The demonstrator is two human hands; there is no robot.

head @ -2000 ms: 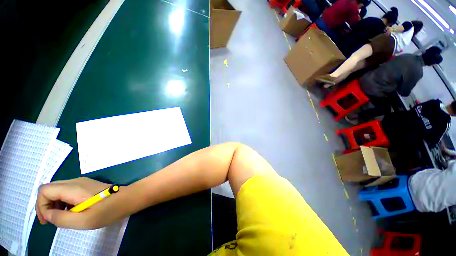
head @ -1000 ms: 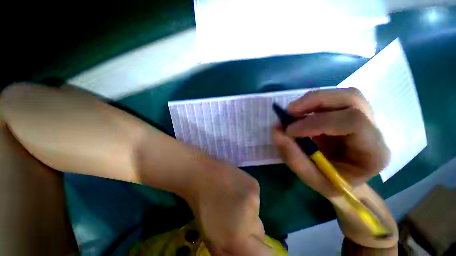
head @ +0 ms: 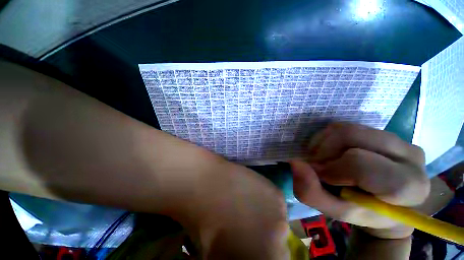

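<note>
A white printed grid sheet lies on the dark green bench mat in front of me. My right hand is at the sheet's lower right edge and holds the yellow marker pen. The pen's barrel points to the lower right, and its tip is hidden by my fingers. My left forearm reaches in from the left, and my left hand is below the sheet's near edge. Its fingers are hidden or cut off by the bottom of the picture.
Another printed sheet lies at the right edge. A pale bench edging strip crosses the upper left. Below the bench, a red plastic stool shows near the bottom. Yellow cloth of my shirt shows beside it.
The view has moved closer to the grid sheet. The sheets at the top have left the view. My right hand has moved toward the sheet's near edge, still with the pen.
</note>
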